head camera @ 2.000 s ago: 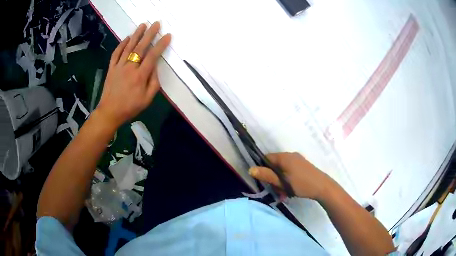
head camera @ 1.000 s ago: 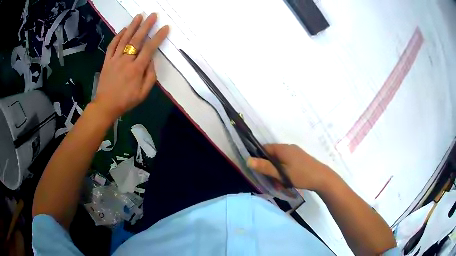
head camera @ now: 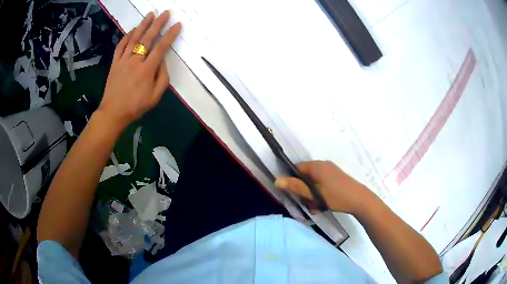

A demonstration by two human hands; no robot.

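The large white paper pattern (head camera: 311, 89) lies over the table, with dark cloth showing at its cut edge. My right hand (head camera: 319, 187) is shut on the handles of the black tailor's shears (head camera: 244, 105). Their blades lie along the paper's edge and point to the upper left. The blades look nearly closed. A narrow cut strip (head camera: 236, 119) lies beside the blades on the table-edge side. My left hand (head camera: 139, 69), with a gold ring, rests flat on the paper near the table edge, beyond the shears' tip, fingers slightly apart.
A dark bar weight (head camera: 353, 33) and a pink ruler strip (head camera: 436, 122) lie on the paper. A thin red stick (head camera: 429, 218) is at the right. The table's red edge (head camera: 222, 145) runs diagonally. Scraps and a pale bucket (head camera: 33, 155) are on the green floor at the left.
The paper, dark weight and pink ruler have shifted down in view. More of the weight shows. The shears stay in my right hand, and my left hand still rests on the paper.
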